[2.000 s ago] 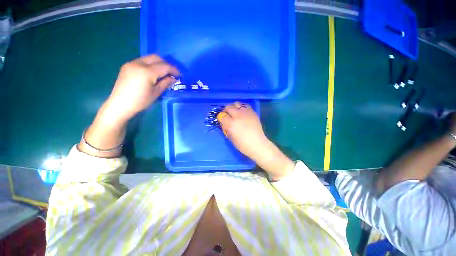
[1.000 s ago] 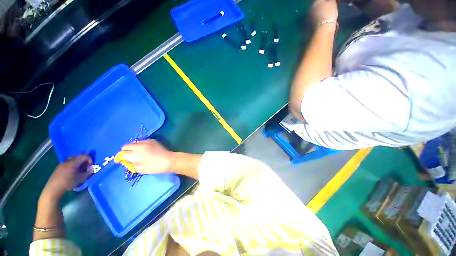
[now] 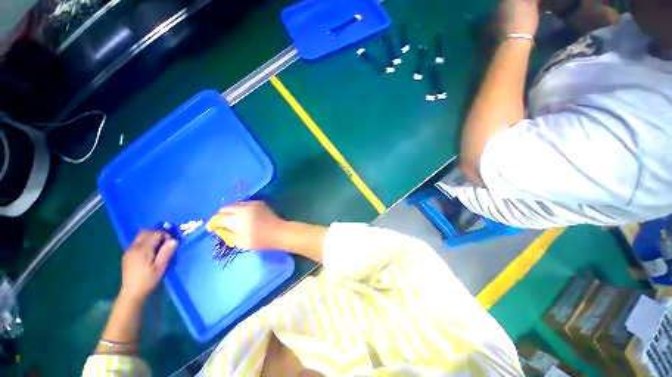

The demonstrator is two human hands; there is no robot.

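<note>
The small blue tray [image 3: 221,298] lies nearest me, against the large blue tray [image 3: 177,166]. Several dark wires [image 3: 227,252] lie in the small tray beside my right hand [image 3: 247,224], which wears yellow-orange finger cots. More thin dark strands [image 3: 236,193] show just beyond that hand. White connector housings [image 3: 191,226] lie in a group between my hands at the large tray's near edge. My left hand [image 3: 146,263] is at the trays' left meeting edge, its fingertips near a small pale piece. Blur hides whether either hand grips anything.
A yellow line [image 3: 328,143] crosses the green worktop [image 3: 331,188]. Beyond it lie several black harnesses with white ends [image 3: 418,65] and a small blue tray [image 3: 313,33] holding one. A person's forearm [image 3: 495,99] is at right. A metal rail [image 3: 261,75] runs behind.
The view has swung right since the first frame, then shifted slightly left. My left hand has come nearer the small tray's corner. My right hand stays at the wires.
</note>
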